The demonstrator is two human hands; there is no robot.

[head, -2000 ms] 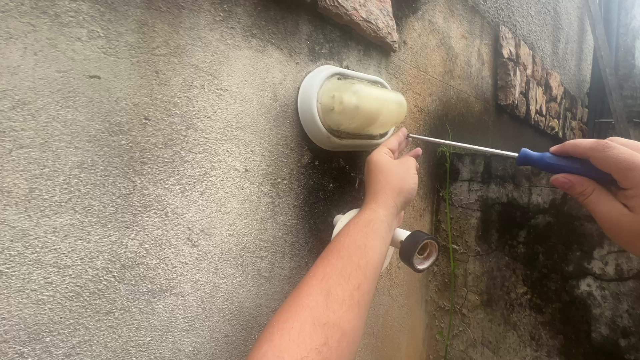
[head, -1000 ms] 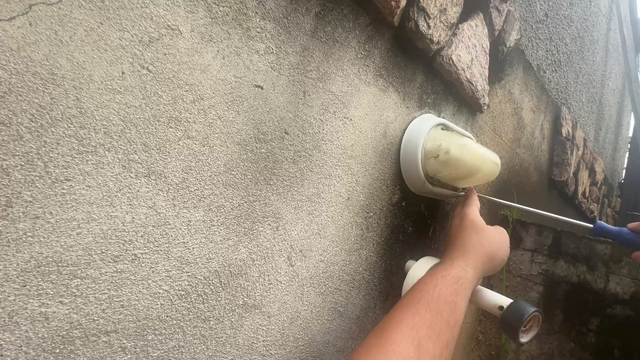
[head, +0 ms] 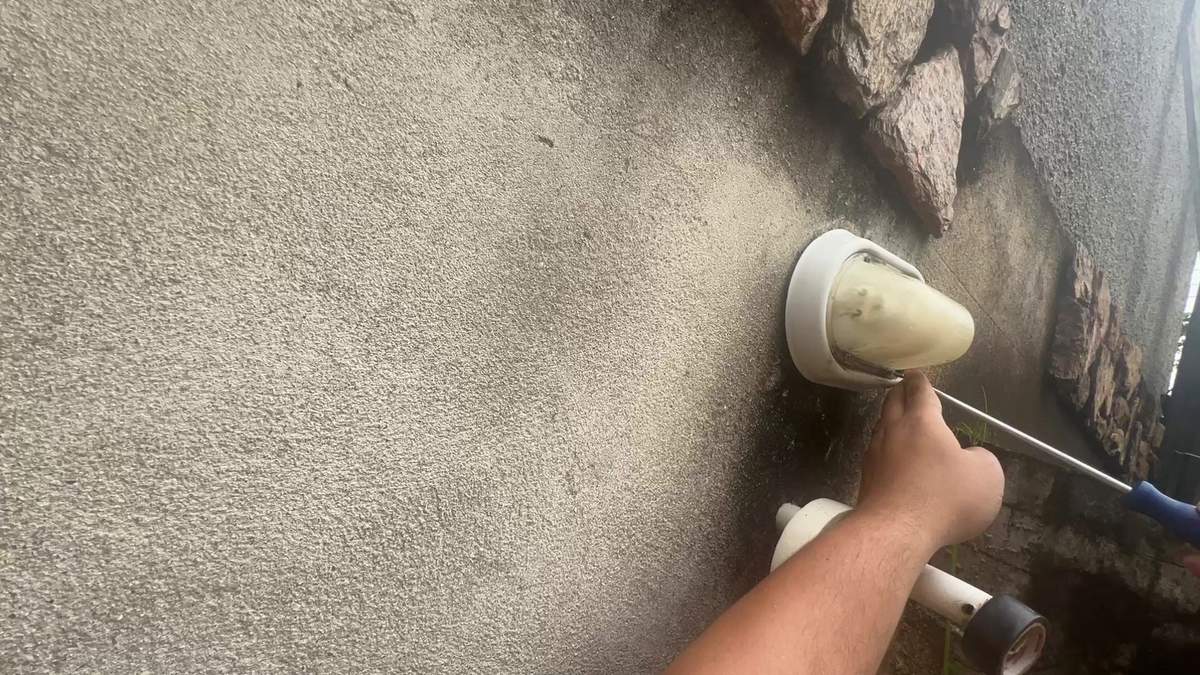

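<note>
An oval wall light with a white rim and a yellowed, cloudy cover is fixed to the rough wall. My left hand reaches up beneath it, fingertips at the lower edge of the rim, near the tip end of a long screwdriver. The screwdriver's thin shaft slants down to a blue handle at the right edge. Only a sliver of my right hand shows by that handle. The screwdriver's very tip is hidden behind my left fingers.
Below the light, a white pipe-like fitting on a round base juts from the wall, with a black-ringed end. Rough stones project above, more stone cladding lies right, and a stained low wall stands behind.
The view has swung left, so the light and both hands sit farther right in it. My left hand stays under the light's rim, and the screwdriver still points there.
</note>
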